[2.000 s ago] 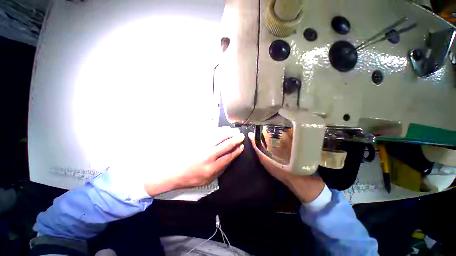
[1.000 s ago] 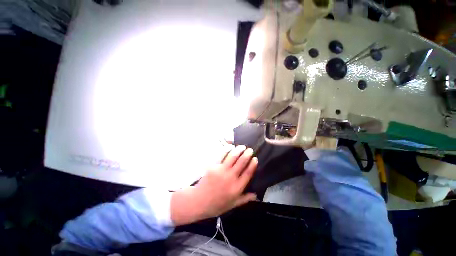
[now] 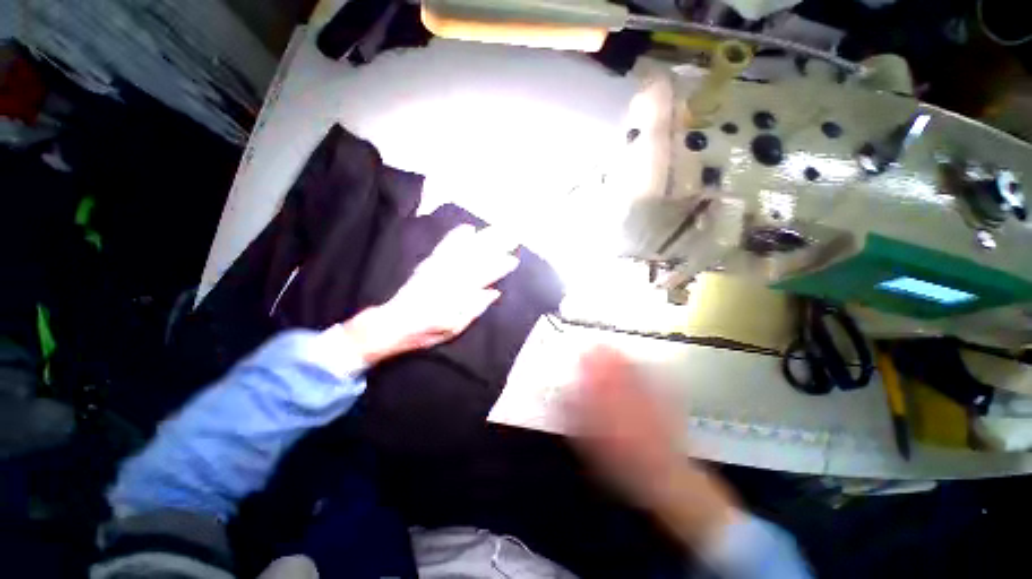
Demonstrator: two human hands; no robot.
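Observation:
A dark garment piece (image 3: pixel 453 373) lies on the left part of the white table and hangs over its front edge. My left hand (image 3: pixel 436 296) lies on top of it, fingers pointing right under the bright lamp light; glare hides whether it grips the cloth. My right hand (image 3: pixel 622 413) is blurred, over the table's front part, right of the cloth and apart from it; its fingers cannot be made out. The cream sewing machine head (image 3: pixel 724 170) stands at the right, its needle area (image 3: pixel 670 277) clear of the garment.
Black-handled scissors (image 3: pixel 828 348) lie right of the needle area, with an orange-yellow stick (image 3: pixel 895 396) beyond. The green control panel (image 3: pixel 905 277) has a lit screen. The lamp (image 3: pixel 521 20) is at the top. A printed ruler (image 3: pixel 781 438) runs along the front edge. Another dark cloth (image 3: pixel 373 28) lies at the back left.
The dark cloth has left the needle area and now spreads on the left table. My left hand moved left and up with it. My right hand came out from beside the machine. The view has shifted.

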